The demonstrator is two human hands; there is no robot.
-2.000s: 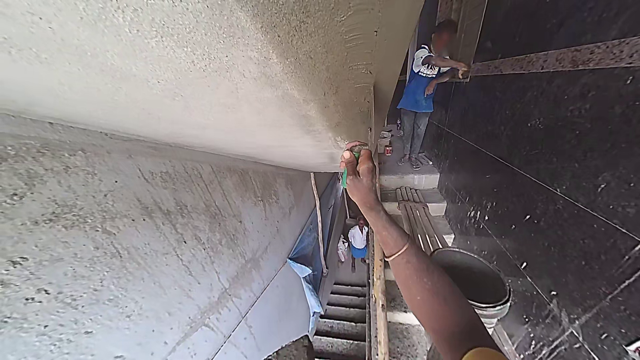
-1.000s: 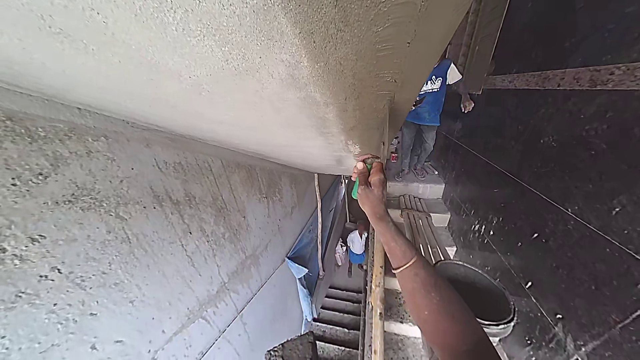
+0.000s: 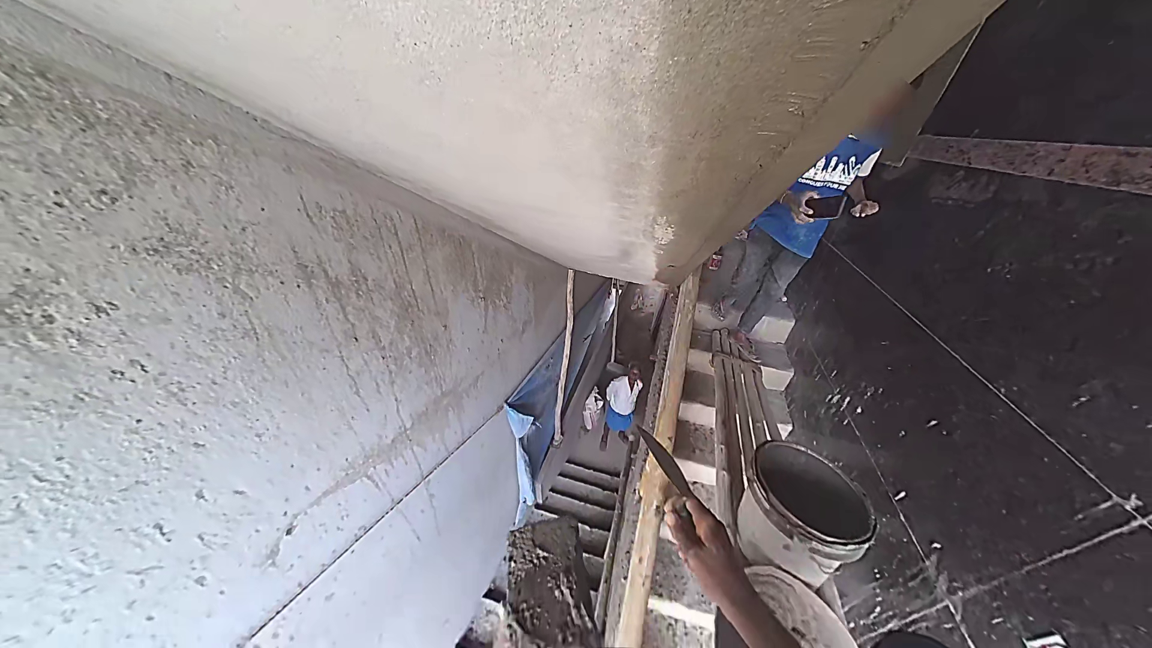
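Note:
My right hand [image 3: 702,542] is closed around the handle of a pointed trowel [image 3: 666,463], whose narrow blade points up and left over a wooden pole [image 3: 660,477]. Just right of the hand stands a bucket [image 3: 805,513], its inside dark. A dark, mortar-covered board or block [image 3: 547,576] shows at the bottom, left of the pole; what supports it is hidden. My left hand is not visible. Above is the underside of a plastered concrete slab [image 3: 558,117], darker and damp-looking along its right edge.
A co-worker in a blue shirt [image 3: 801,225] stands on the upper stairs holding a phone-like object. Another person [image 3: 623,396] is far below near lower steps [image 3: 585,495]. Wooden planks [image 3: 742,396] lie across the stairs. A blue tarp [image 3: 531,405] hangs beside the rough wall [image 3: 270,360].
My right hand has moved down from the slab's corner to beside the bucket, and the trowel blade now shows. The co-worker on the stairs has changed posture. The mortar-covered piece shows more fully.

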